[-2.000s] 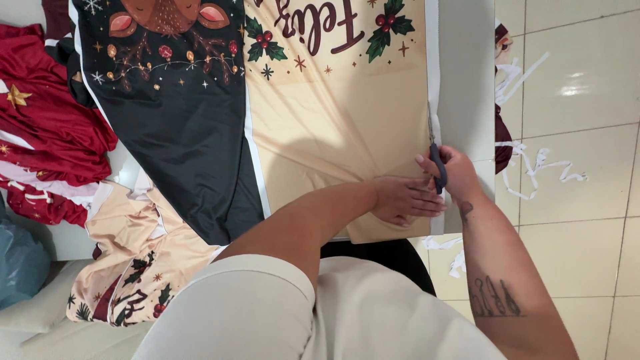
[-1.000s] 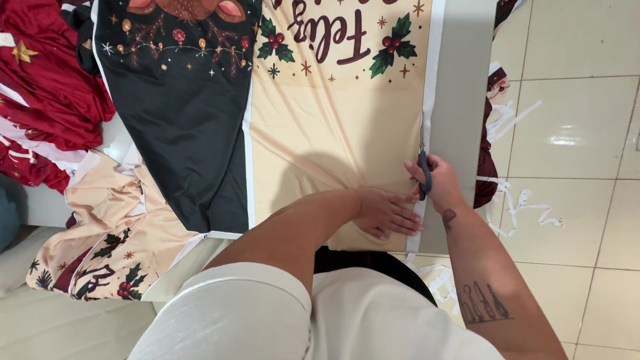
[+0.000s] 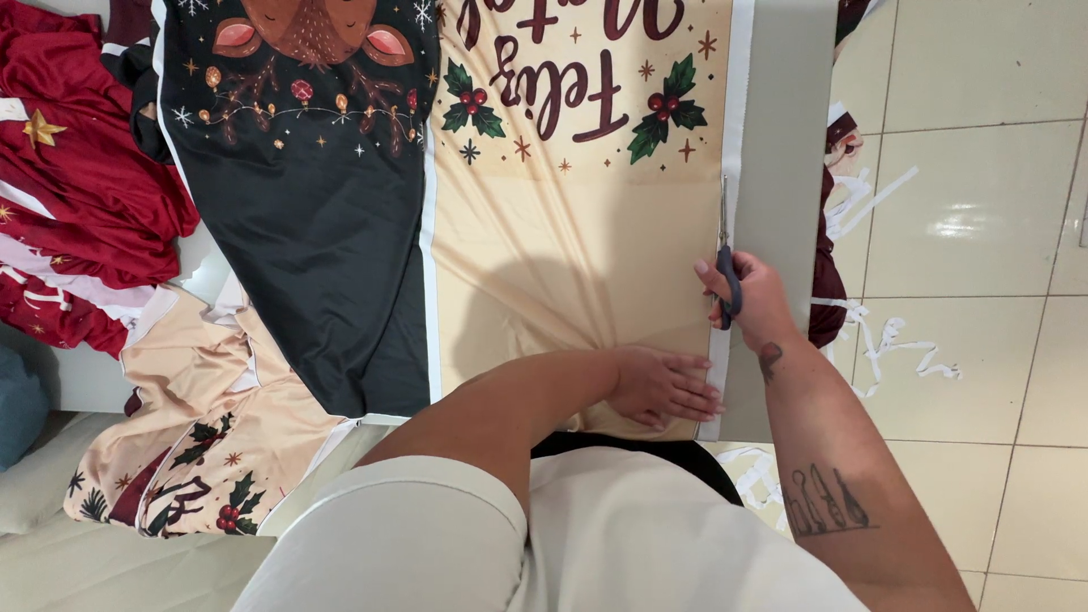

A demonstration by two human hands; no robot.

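Cream printed fabric [image 3: 544,255] with holly and lettering lies on a pale grey table [image 3: 775,153], joined by a white strip to a black panel [image 3: 314,221] with a reindeer print. My left hand [image 3: 667,387] rests flat on the cream fabric near its lower right corner, fingers toward the white edge strip [image 3: 731,127]. My right hand [image 3: 752,297] grips dark-handled scissors [image 3: 728,276]. Their blades point away from me and lie along the line between cream fabric and white strip. Whether the blades are apart is unclear.
Red fabric [image 3: 93,170] with gold stars is heaped at the left, above cream holly-print fabric [image 3: 195,399] that hangs over a pale padded surface [image 3: 51,561]. A blue item [image 3: 19,408] sits at the far left. White offcuts [image 3: 901,344] lie on the tiled floor [image 3: 960,374] at the right.
The scissors and my right hand have moved away from me along the fabric's right edge. My left hand remains flat near the lower corner.
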